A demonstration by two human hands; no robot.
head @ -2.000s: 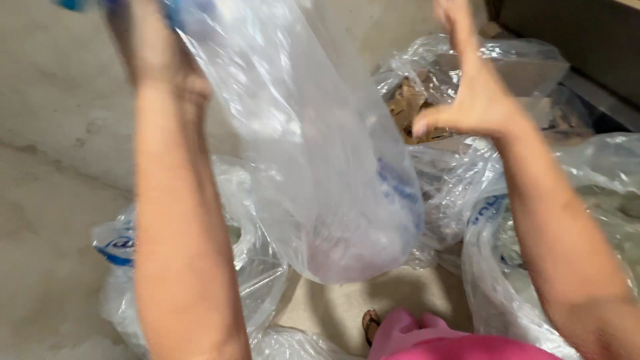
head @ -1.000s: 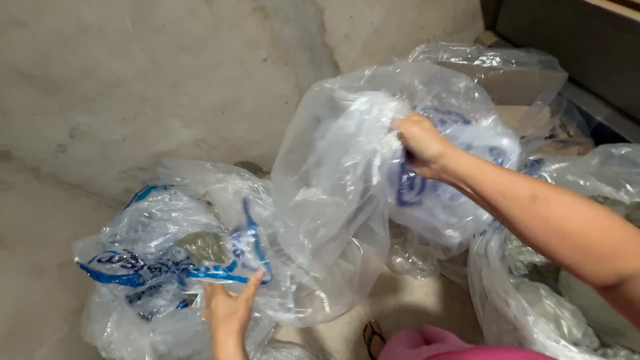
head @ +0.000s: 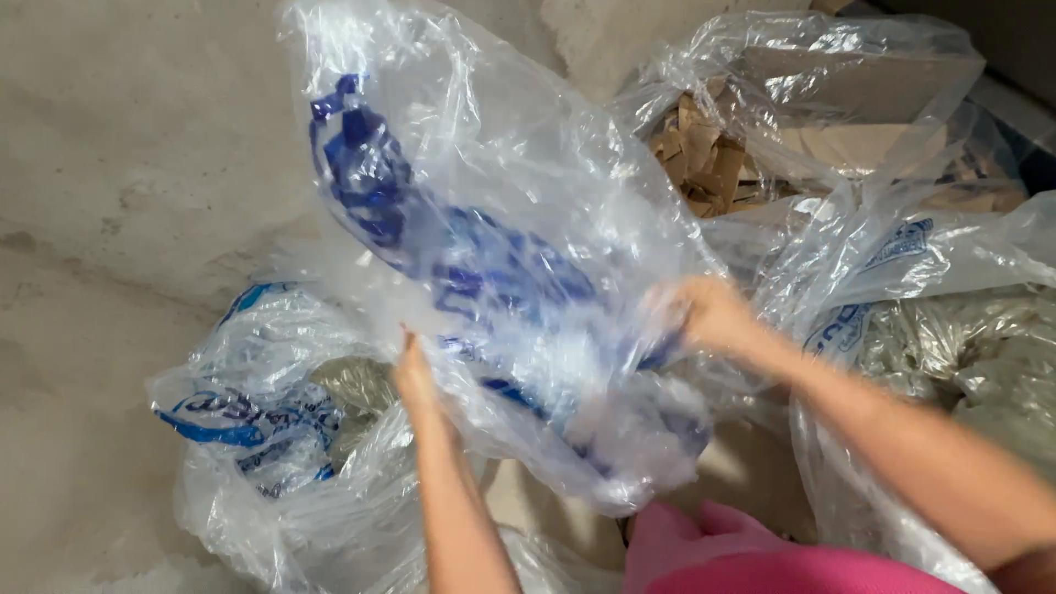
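Note:
A large clear plastic bag with dark blue printing (head: pixel 511 272) is spread in mid-air between my hands, somewhat blurred by motion. My left hand (head: pixel 417 375) grips its lower left edge. On its right side, my right hand (head: pixel 701 318) is closed on the bunched film, its fingers blurred. Crumpled whitish and blue film shows through the bag near its bottom end. Below and left of my left hand stands an open clear plastic bag with bright blue printing (head: pixel 272 511), with greenish film inside.
At the upper right, a clear bag (head: pixel 891 41) holds torn brown cardboard (head: pixel 701 157). Another open clear bag (head: pixel 833 412) at the right holds crumpled greenish plastic film (head: pixel 982 363). A bare concrete surface (head: pixel 124 165) lies to the left and behind.
The large bag, bunched in my right hand one second ago, is now spread out between both hands. My left hand has moved from the lower left bag to the large bag's edge.

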